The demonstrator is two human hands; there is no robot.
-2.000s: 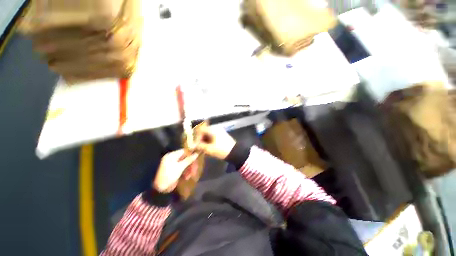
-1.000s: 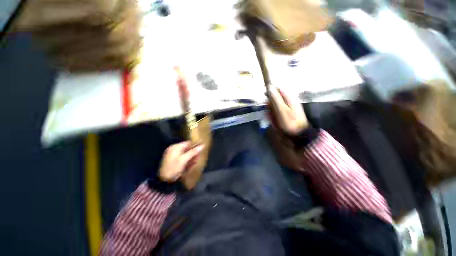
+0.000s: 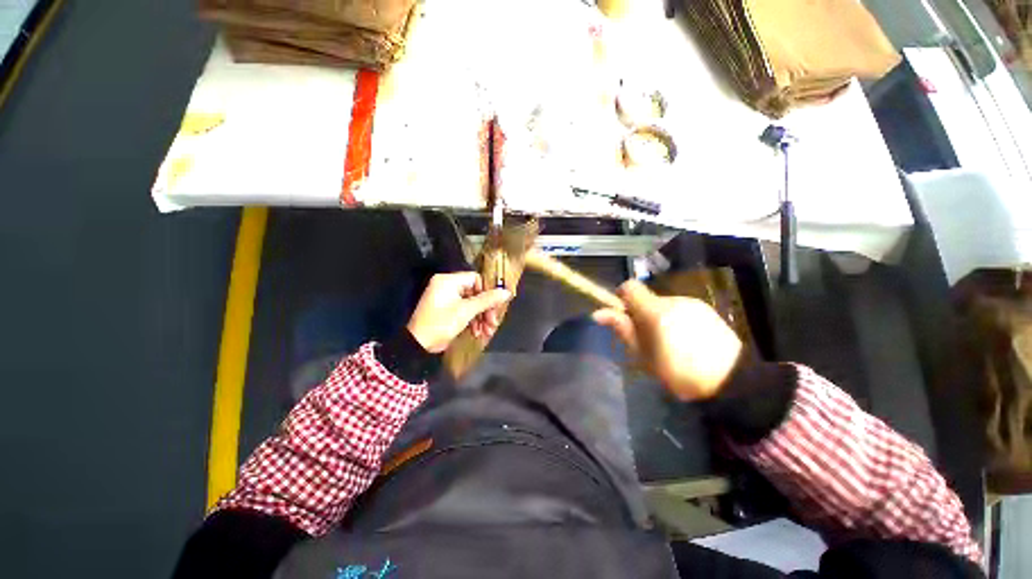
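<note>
My left hand [image 3: 461, 311] pinches a brown zippered bag piece [image 3: 466, 351] against the narrow metal bar [image 3: 496, 215] jutting from the table edge. My right hand [image 3: 679, 342] is closed around the tan handle of a wooden-handled hammer [image 3: 577, 281], which points left toward the piece. The hammer head is blurred and cannot be made out near the bar and the brown piece. Whether it touches the piece cannot be told. Any small fitting at the left fingertips is too small to see.
On the white table [image 3: 430, 136] lie two round dishes [image 3: 648, 147], a black-handled hammer [image 3: 788, 204] overhanging the edge and a thin black-handled tool [image 3: 617, 200]. Brown stacks stand at the back left [image 3: 328, 32] and back right [image 3: 792, 51]. A cardboard box [image 3: 707, 296] is below.
My right hand has gone from the piece to the hammer on the table and brought it back to the bar. My left hand still holds the brown piece. The view has shifted.
</note>
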